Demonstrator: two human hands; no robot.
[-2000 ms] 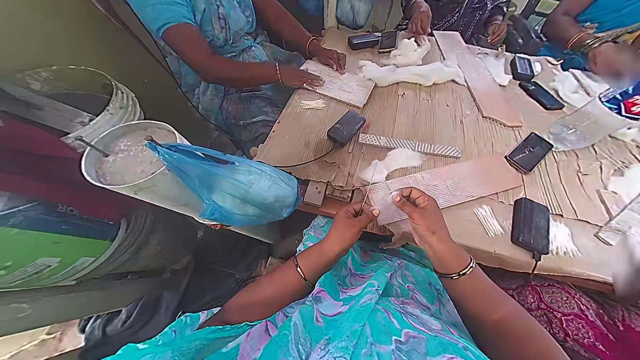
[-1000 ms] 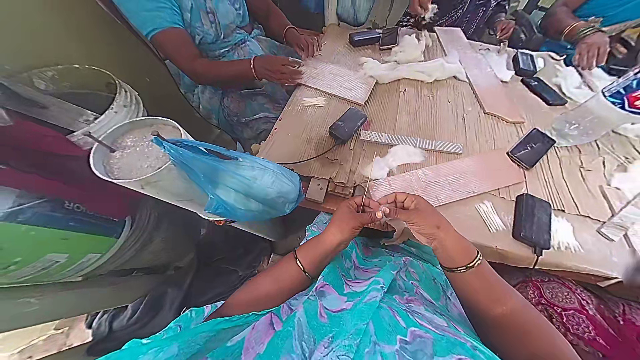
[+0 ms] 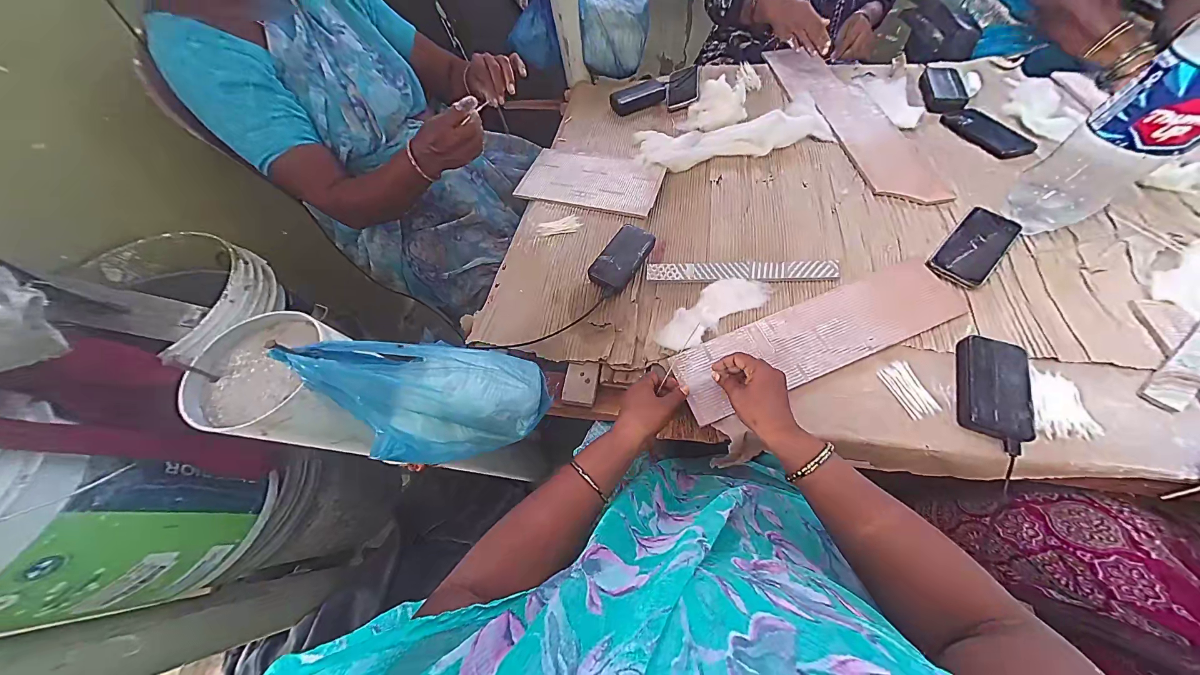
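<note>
My left hand (image 3: 653, 401) holds a thin stick between thumb and fingers at the near edge of the table, beside the left end of a pinkish ridged board (image 3: 844, 323). Over that same end of the board is my right hand (image 3: 753, 392), its thumb and fingertips close together; whether anything is between them is too small to tell. A tuft of white cotton (image 3: 717, 307) lies just beyond my hands, touching the board's far side. Thin white sticks (image 3: 907, 389) lie in a small group right of the board, and more white sticks (image 3: 1064, 405) lie past a black device.
A patterned strip (image 3: 745, 272), a black phone (image 3: 975, 246) and a corded black device (image 3: 996, 389) lie on the cardboard-covered table (image 3: 694, 211). Left stand a blue plastic bag (image 3: 450, 398) and a white bucket (image 3: 258, 375). Co-workers' hands (image 3: 459, 112) are across the table; a plastic bottle (image 3: 1087, 169) lies right.
My hands were together a second ago and are now apart, the right one over the board. The co-worker at the left has lifted both hands off the ridged board there.
</note>
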